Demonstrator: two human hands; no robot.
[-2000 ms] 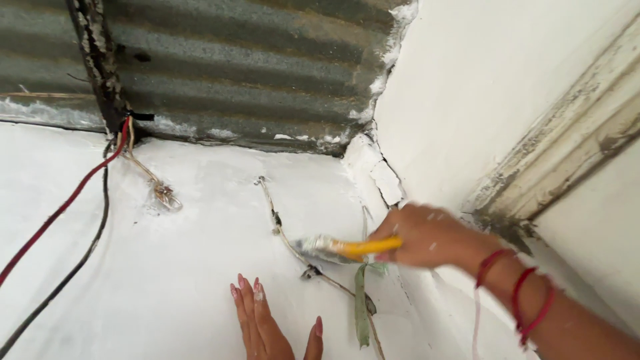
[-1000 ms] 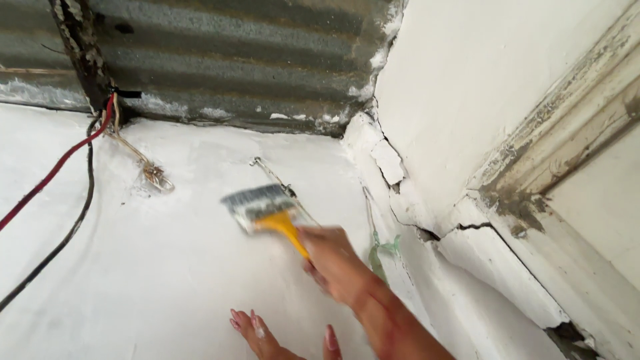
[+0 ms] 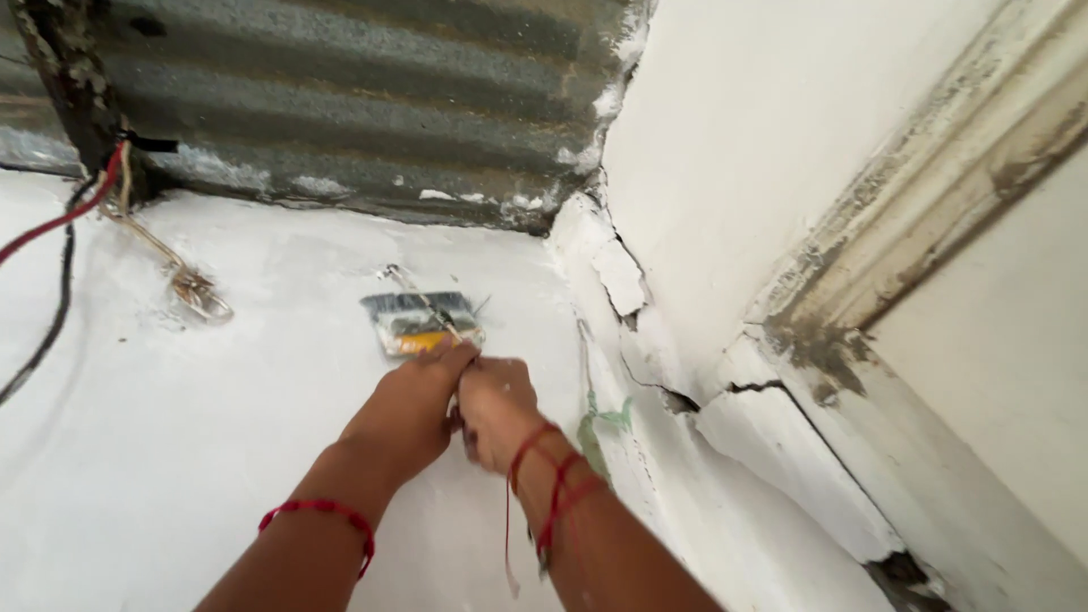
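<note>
A wide flat paintbrush (image 3: 422,327) with dark bristles and a yellow handle lies against the white-painted wall, its ferrule smeared with paint. My left hand (image 3: 416,399) is closed around its handle, most of which is hidden. My right hand (image 3: 497,404) touches the left one, its fingers closed where a thin paint-marked cord (image 3: 416,293) runs down from a fixing on the wall. The cord crosses in front of the brush head. My palms and fingertips are mostly out of sight, and the brush is slightly blurred.
Corrugated metal sheeting (image 3: 382,93) meets the wall above. Red (image 3: 64,219) and black (image 3: 64,297) cables and a frayed cord end (image 3: 197,293) hang at left. Cracked plaster (image 3: 782,459) and a worn moulding (image 3: 926,187) are at right, with a green strip (image 3: 591,438) near my right wrist.
My left hand has moved up from the wall's lower part to meet the right. The brush, earlier in my right hand, is now at my left, and the right hand is at the cord.
</note>
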